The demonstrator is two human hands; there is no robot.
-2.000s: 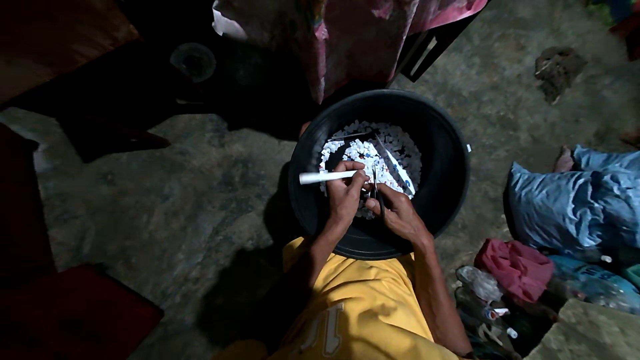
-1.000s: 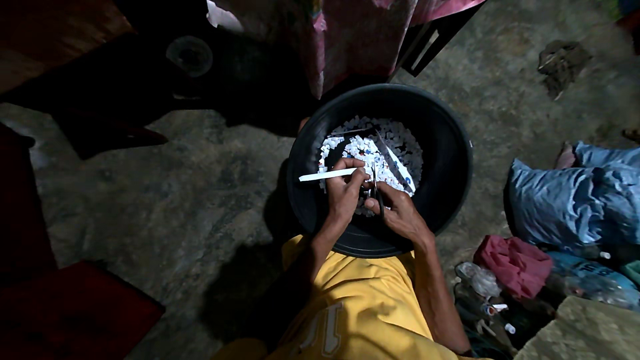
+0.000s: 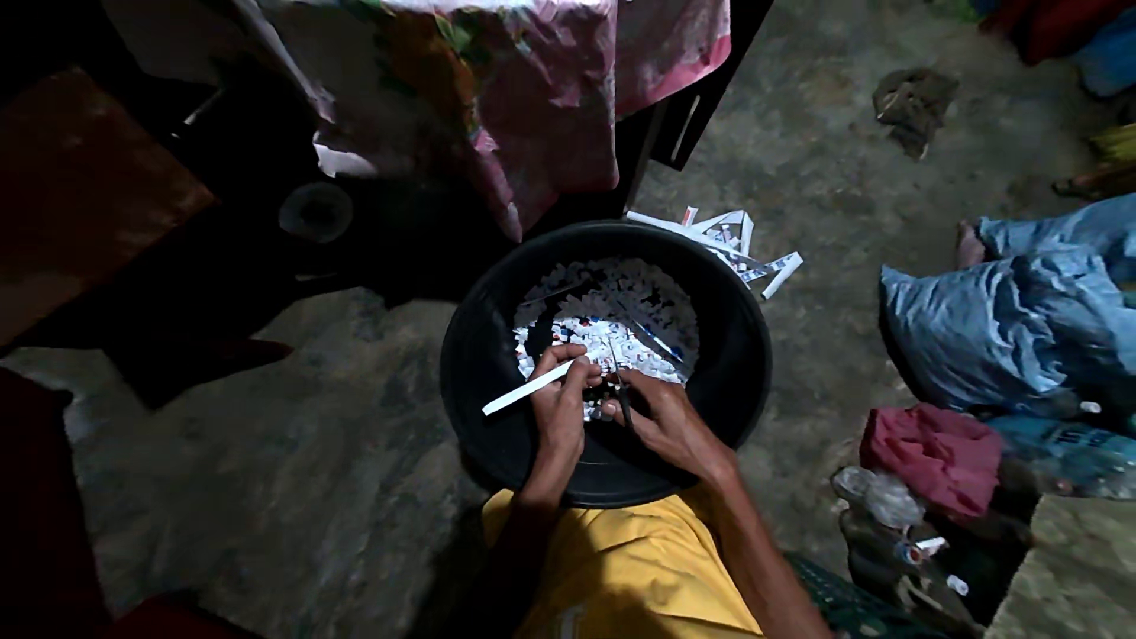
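Note:
A round black plastic tub stands before me with many small white paper pieces in its bottom. Over it, my left hand grips a white paper strip, whose free end points down to the left. Close on its right, my right hand holds a pair of scissors with dark handles, the blades pointing away from me near the strip's other end. Whether the blades touch the strip cannot be told. Another long, thin blade-like object lies on the pieces.
Paper strips lie on the concrete floor beyond the tub's right rim. A table with a pink floral cloth stands ahead. Blue sacks, a red plastic bag and clear plastic bags are at the right. A dark rag lies farther off.
The view has shifted, and the paper strips on the floor now show beyond the tub. The strip in my left hand now slants down to the left; before, it lay nearly level.

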